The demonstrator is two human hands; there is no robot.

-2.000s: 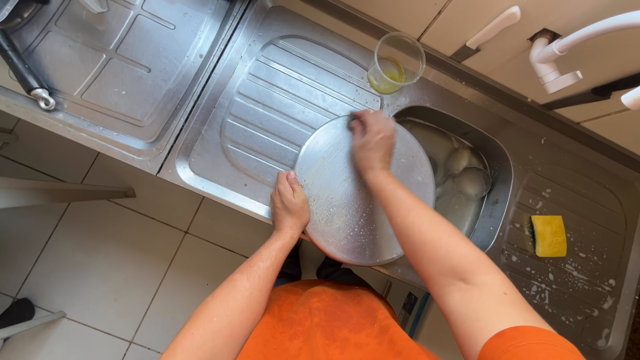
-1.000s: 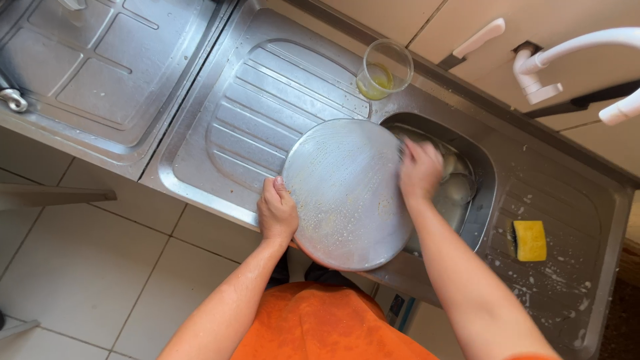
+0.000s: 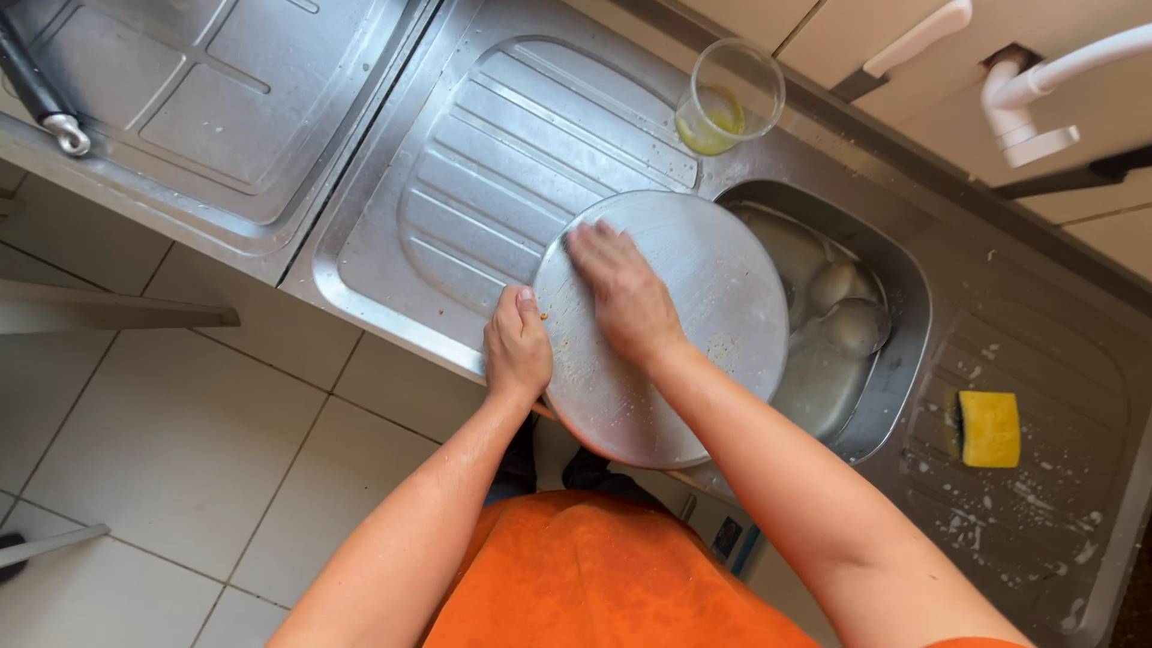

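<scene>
A round metal lid or tray (image 3: 720, 297) lies tilted over the sink's front edge, wet and dotted with small crumbs. My left hand (image 3: 519, 346) grips its left rim, thumb on top. My right hand (image 3: 625, 288) rests flat on its upper left surface, blurred by motion, fingers extended and holding nothing. Behind the disc the steel sink basin (image 3: 904, 378) holds cloudy water, with spoon-like metal utensils (image 3: 853, 326) in it. What lies under the disc is hidden.
A clear plastic cup (image 3: 731, 94) with yellow-green liquid stands behind the ribbed drainboard. A yellow sponge (image 3: 990, 429) lies on the foam-spotted right drainboard. A white faucet (image 3: 1017, 108) and two knives, one white-handled (image 3: 922, 38), are at the wall. A black-handled utensil (image 3: 36, 81) lies far left.
My right hand has moved from the disc's right edge to its upper left part. My left hand stays at the left rim.
</scene>
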